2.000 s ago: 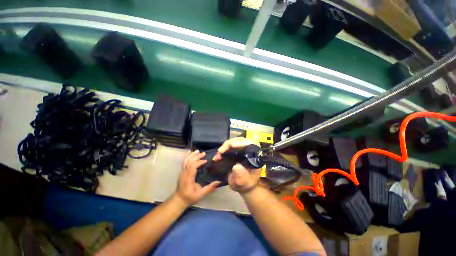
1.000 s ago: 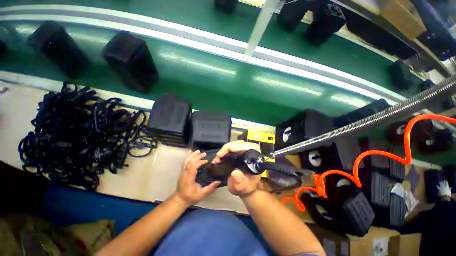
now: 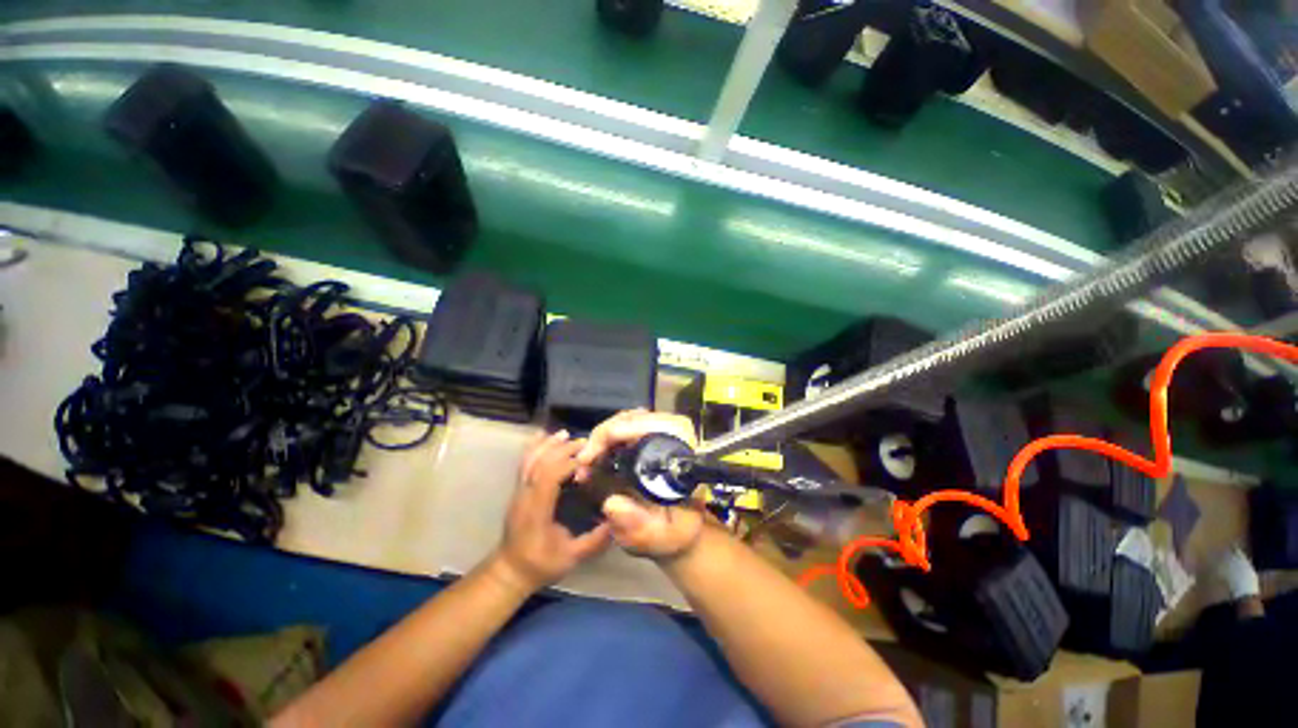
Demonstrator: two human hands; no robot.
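My right hand (image 3: pixel 641 486) is closed around the black power screwdriver (image 3: pixel 663 467), seen end-on with its round top towards me. The tool stands over a black housing (image 3: pixel 581 504), mostly hidden under my hands and the tool. My left hand (image 3: pixel 538 509) holds the left side of this housing. A grey ribbed conduit (image 3: pixel 911 367) slants from the upper right to the top of the screwdriver. The yellow device (image 3: pixel 742 394) sits just beyond my right hand. The screwdriver's tip is hidden.
A tangled pile of black handles (image 3: pixel 228 384) lies at left. Two black housings (image 3: pixel 481 341) (image 3: pixel 601 373) stand behind my hands. The green conveyor (image 3: pixel 598 199) carries spaced black boxes. An orange coiled hose (image 3: pixel 1082 438), stacked housings (image 3: pixel 1014 605) and a carton (image 3: pixel 1089 697) are at right. Another person's gloved hand (image 3: pixel 1238 573) shows far right.
The screwdriver and my right hand have moved left, closer to my left hand, showing more of the yellow device. The conduit has shifted with them. Boxes on the conveyor's near lane have moved right.
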